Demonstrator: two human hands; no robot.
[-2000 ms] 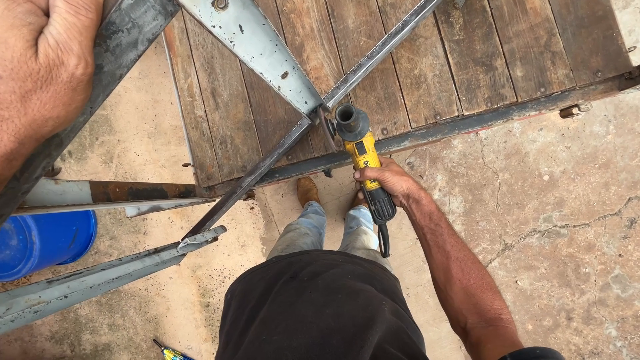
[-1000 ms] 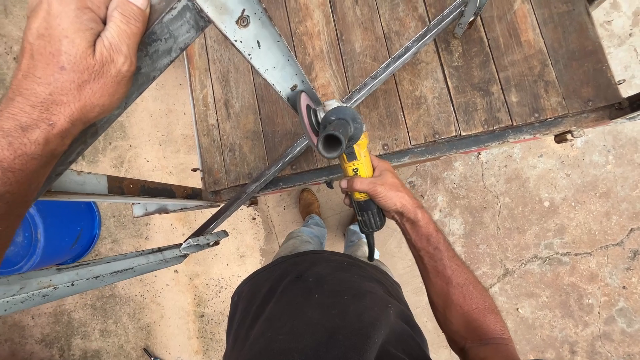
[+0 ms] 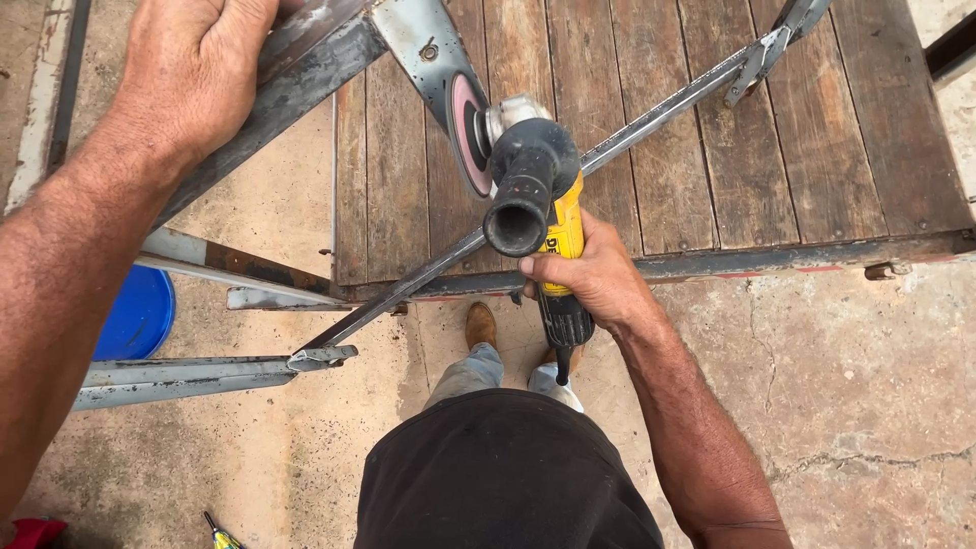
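My right hand [image 3: 591, 271] grips the yellow and black body of a DeWalt angle grinder [image 3: 564, 221]. Its pinkish abrasive disc [image 3: 467, 136] stands nearly on edge at the grey painted steel piece [image 3: 419, 47], which has a bolt through it; whether they touch is not clear. The black side handle [image 3: 522, 202] points toward me. At the upper left my left hand [image 3: 202, 65] rests around a dark steel frame bar [image 3: 286, 114], its fingertips partly hidden. A thin bare steel bar [image 3: 663, 107] runs diagonally behind the grinder.
A wooden plank bed [image 3: 732, 175] with a steel edge [image 3: 762, 265] lies beneath the frame. Grey steel arms [image 3: 191, 377] reach in from the left near a blue plastic container [image 3: 141, 313]. Cracked concrete [image 3: 823, 381] surrounds my boots. A yellow item [image 3: 225, 540] lies at the bottom left.
The grinder has moved up from the bar crossing toward the grey steel piece, and its disc now faces more into view. My left hand remains at the dark frame bar.
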